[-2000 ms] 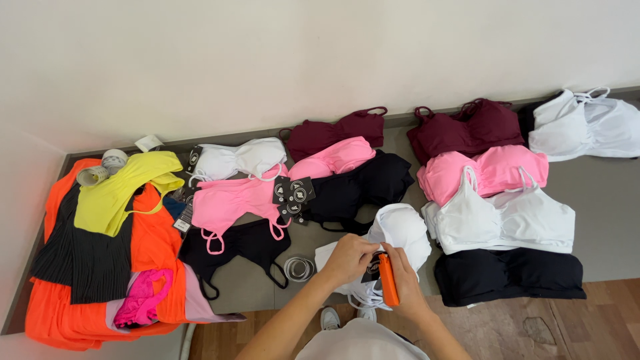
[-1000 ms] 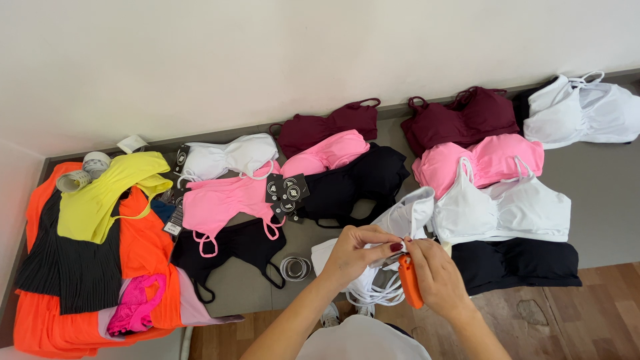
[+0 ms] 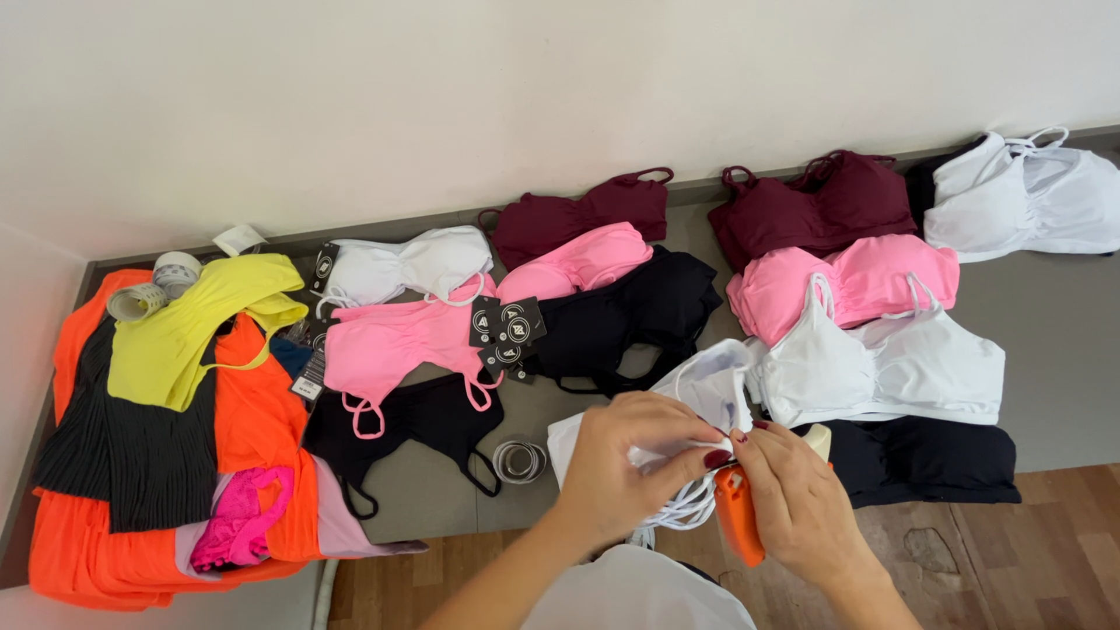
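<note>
Near the table's front edge, my left hand [image 3: 643, 459] pinches the edge of a white padded bra top [image 3: 713, 381] between thumb and fingers. My right hand [image 3: 787, 490] is closed around an orange handheld tool [image 3: 739, 516], which looks like a tagging gun, with fingertips touching the left hand's at the fabric. White straps [image 3: 687, 507] hang in a bunch below the hands. The tool's tip is hidden by fingers and cloth. Black hang tags [image 3: 518, 325] lie on the pink and black tops to the left of my hands.
Folded black [image 3: 919, 459], white [image 3: 888, 367], pink [image 3: 927, 267] and maroon [image 3: 814, 206] tops lie at the right. A coiled band [image 3: 520, 461] rests left of my hands. A yellow garment [image 3: 197, 324], orange clothes [image 3: 105, 551] and label rolls [image 3: 136, 302] are piled at far left, with a wall behind.
The orange tool, upright beside the white top two seconds ago, now tilts below my fingers. My hands have come together at the fabric edge, and the white straps hang more visibly below them.
</note>
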